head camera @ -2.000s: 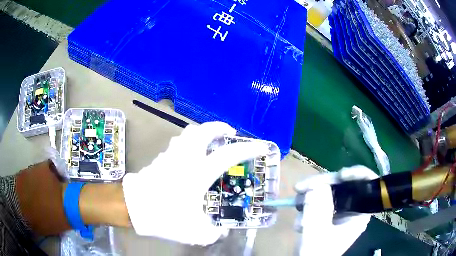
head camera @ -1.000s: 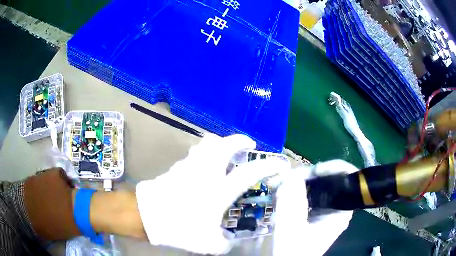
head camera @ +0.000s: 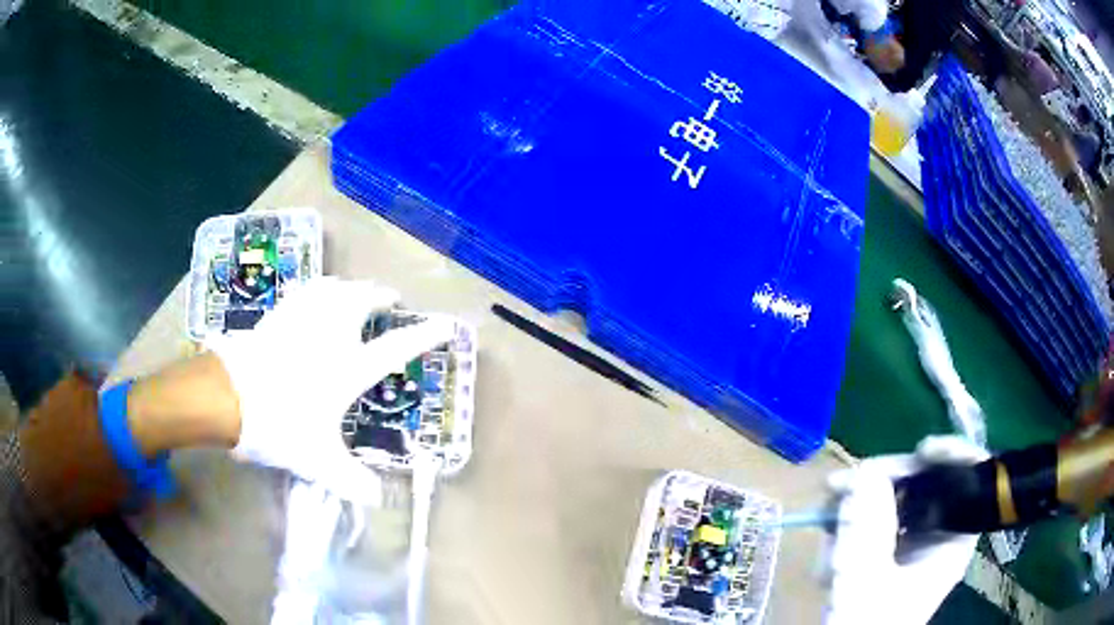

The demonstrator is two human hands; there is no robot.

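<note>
My gloved left hand has its fingers around the left side of an open clear-white socket housing with a green circuit board; a white cord runs down from it. Another open housing lies beyond that hand. A third housing, with a yellow block on its board, lies on the beige board right of centre, untouched. My gloved right hand is shut on a powered tool with black tape and a gold-brown barrel. The tool's pale tip points left, close to the third housing's right edge.
A blue sheet stack with white lettering fills the top middle. Dark tweezers lie on the beige board. At right are a bagged white cord and stacked blue trays. A person's hand shows at the top right.
My left hand has left the right-hand housing and moved left to another one. My right hand, still holding the tool, has drawn back to the right. The view has shifted left.
</note>
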